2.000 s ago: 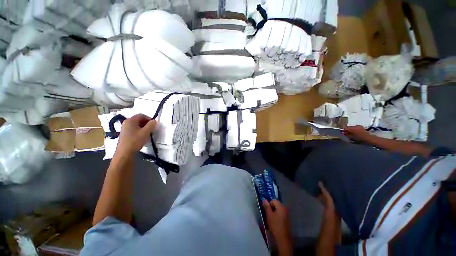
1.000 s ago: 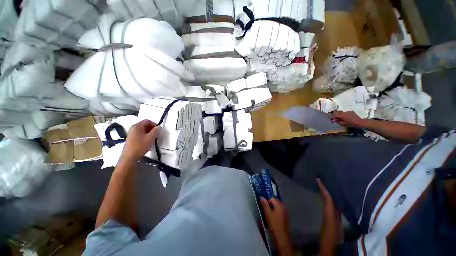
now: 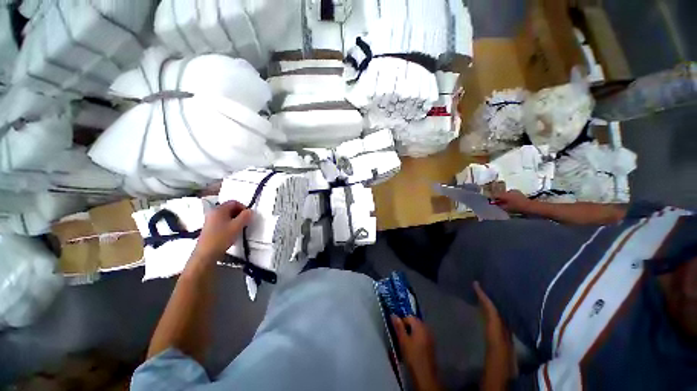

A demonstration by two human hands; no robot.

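Note:
My left hand (image 3: 226, 227) has its fingers closed at the near left edge of a white cut-piece bundle (image 3: 264, 210); the fingertips are partly hidden. A dark tie strip (image 3: 260, 188) runs around this bundle, with loose ends at its lower side. Another white bundle with a dark tie (image 3: 172, 237) lies just left of it. My right hand (image 3: 413, 340), low in the picture, holds a slim blue patterned handheld item (image 3: 397, 295), possibly a phone in a case.
Another person stands at the right; their hand (image 3: 513, 201) holds a white sheet (image 3: 475, 201). A large wrapped bundle (image 3: 191, 130) and stacked tied bundles (image 3: 317, 99) lie beyond. Cardboard (image 3: 416, 191) lies under the goods. Small off-white bundles (image 3: 562, 114) are at the right.
The view has shifted, so the bundles sit lower and farther left. The other person's sheet was turned broad side up, then tilted again. My hands keep their places on the bundle and blue item.

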